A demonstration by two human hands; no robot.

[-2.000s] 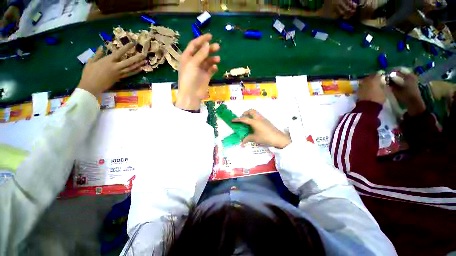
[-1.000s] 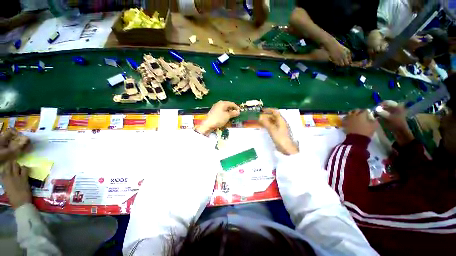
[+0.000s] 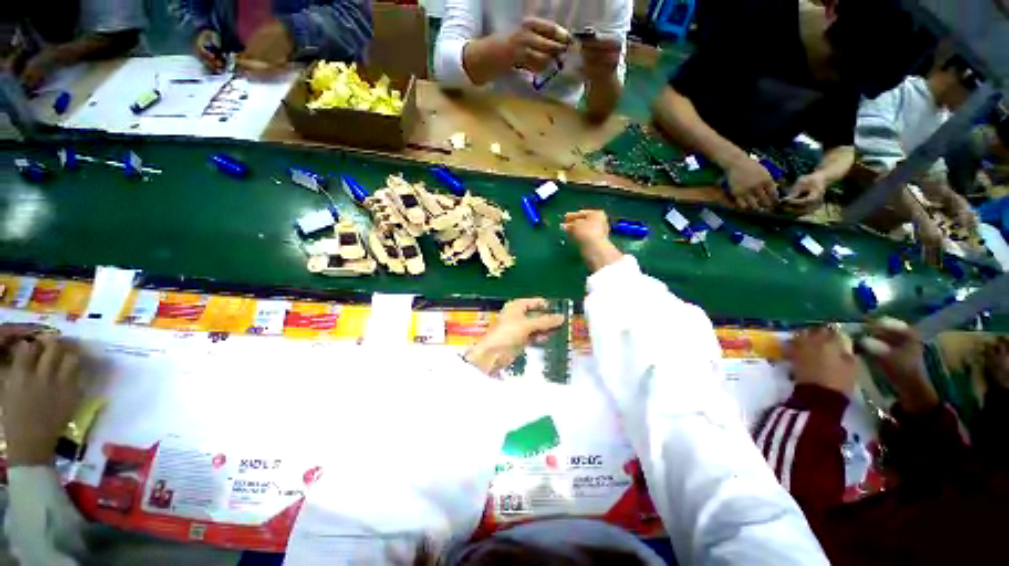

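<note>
My left hand (image 3: 518,332) grips a green PCB panel (image 3: 558,345) by its side, over the near edge of the belt and the mat. My right hand (image 3: 589,230) is stretched out over the green belt, fingers bent together, just left of a blue battery (image 3: 630,229). Whether it holds anything small is not clear. Another green board (image 3: 531,436) lies flat on the printed mat (image 3: 255,387), nearer to me, partly beside my left sleeve.
Tan housings (image 3: 412,227) are heaped on the belt (image 3: 166,221), with several blue batteries scattered around. A cardboard box (image 3: 352,127) of yellow pieces (image 3: 354,88) stands across the belt. Hands of neighbours are at both sides; people work opposite.
The view has tilted up. My right hand has left the panel and moved forward over the belt. My left hand still holds the panel, now turned upright; the pale piece at its top no longer shows.
</note>
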